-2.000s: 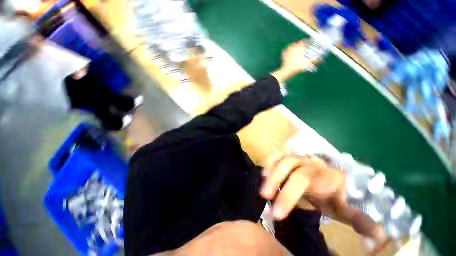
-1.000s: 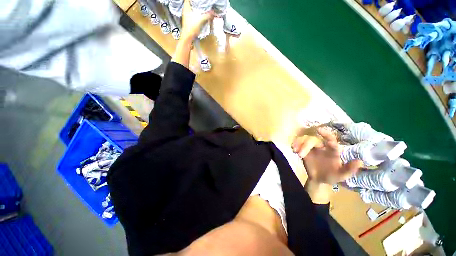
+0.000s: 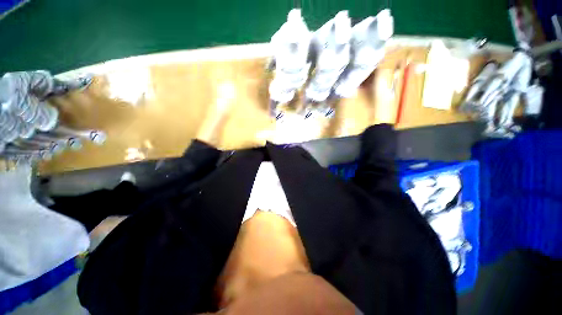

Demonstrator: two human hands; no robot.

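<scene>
Three rows of white-grey moulded parts lie side by side on the tan bench, pale wide ends toward the green belt and dark ring marks toward me. My left hand is blurred over the bench, left of these rows and apart from them. My right hand is blurred just right of the rows, beside a thin red stick. The fingers of both hands are too smeared to show whether they hold anything.
More white-grey parts are bunched at the bench's left end. A pale paper pad and loose slim parts lie at the right. A blue bin with grey-white parts stands below the bench edge. Someone's white garment shows at lower left.
The view has swung toward the right part of the bench. My left hand has left the left-hand bunch of parts. My right hand has moved from the rows' near left side to their right side.
</scene>
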